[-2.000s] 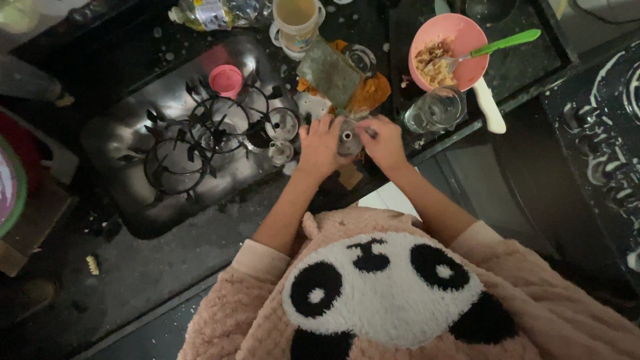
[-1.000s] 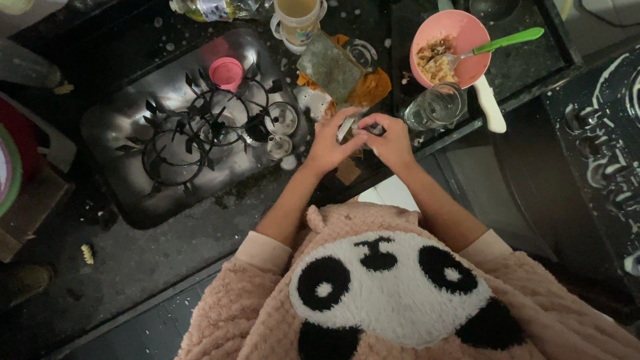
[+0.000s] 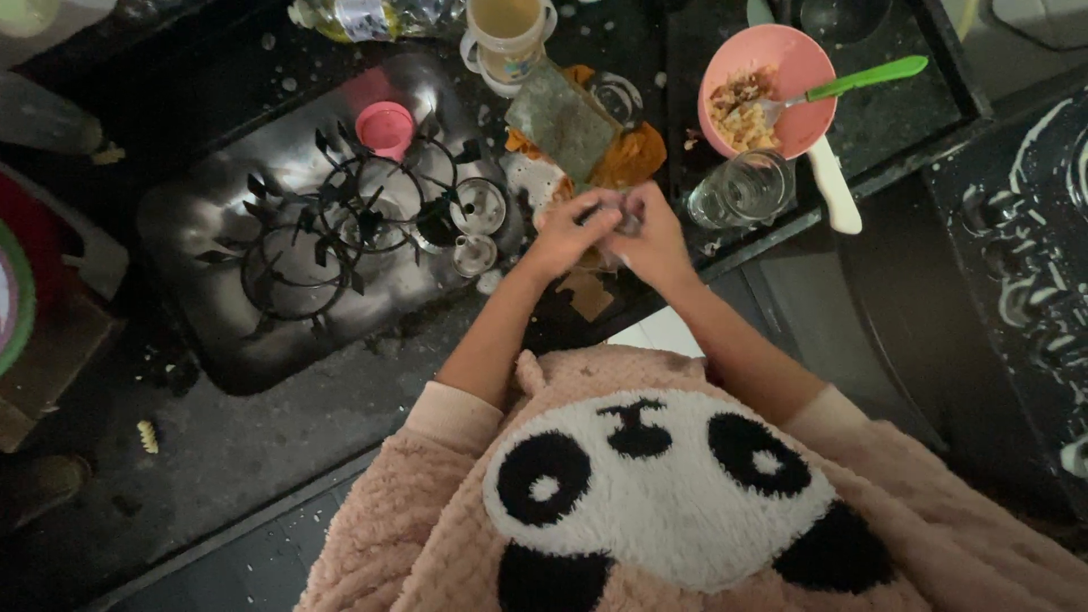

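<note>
My left hand [image 3: 571,231] and my right hand [image 3: 653,234] meet over the counter's front edge, gripping a small metal burner part [image 3: 627,214] that the fingers partly cover. Just beyond them a worn grey-green scouring pad [image 3: 563,123] lies on an orange cloth [image 3: 633,157]. To the left, two metal burner pieces, a larger one [image 3: 480,206] and a smaller one [image 3: 474,255], rest at the right side of the steel sink [image 3: 204,340]. Black pan supports [image 3: 293,272] and a pink cup [image 3: 385,127] are in the sink.
Right of my hands stand a clear glass [image 3: 744,189] and a pink bowl [image 3: 807,127] with food and a green-handled fork [image 3: 867,78]. A two-handled cup [image 3: 508,42] and a plastic bottle [image 3: 365,19] are at the back. A soapy stovetop [image 3: 1011,255] is far right.
Two seconds ago the metal part showed more plainly between my spread fingers; now my hands are closer together around it, covering more of it.
</note>
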